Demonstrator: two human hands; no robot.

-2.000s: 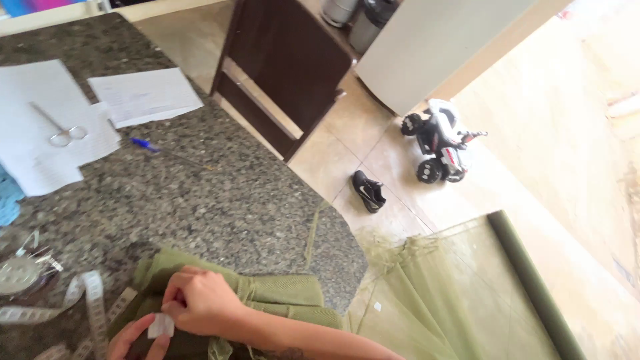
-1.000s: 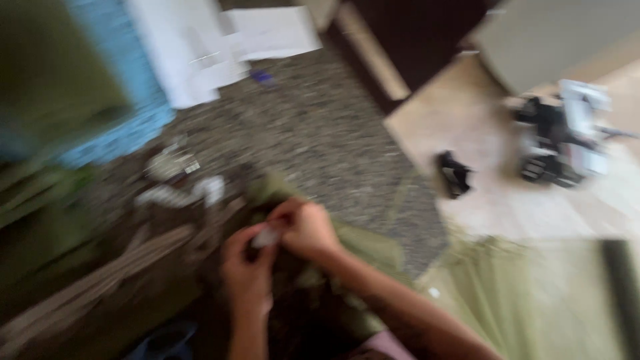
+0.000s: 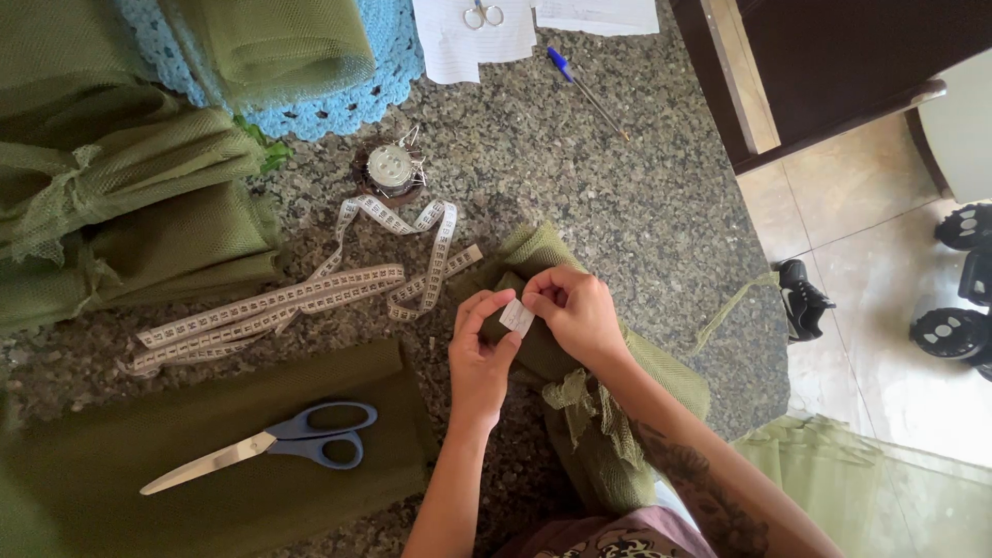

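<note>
A small white paper tag (image 3: 516, 318) with writing is pinched between my left hand (image 3: 482, 349) and my right hand (image 3: 572, 311). Under and beside both hands lies a folded bundle of olive-green tulle (image 3: 666, 372), tied with a strip of the same net (image 3: 577, 403). Left of my hands, a white tape measure (image 3: 364, 280) lies in loops on the granite top. Blue-handled scissors (image 3: 310, 438) rest on a flat piece of green fabric (image 3: 372, 372), blades pointing left. A round pin holder (image 3: 390, 169) with pins around it sits beyond the tape.
More tied green tulle bundles (image 3: 194, 225) lie at left, and a tulle roll (image 3: 287, 39) is on a blue crocheted mat (image 3: 341, 108). Papers (image 3: 488, 50), small scissors (image 3: 483, 15) and a blue pen (image 3: 585, 93) lie at the far side. Beyond the granite edge, a black shoe (image 3: 804, 301) is on the floor.
The view has swung left and down, bringing the large scissors and tulle bundles into sight. Both hands stay together at the white tag, which now shows more plainly between the fingers.
</note>
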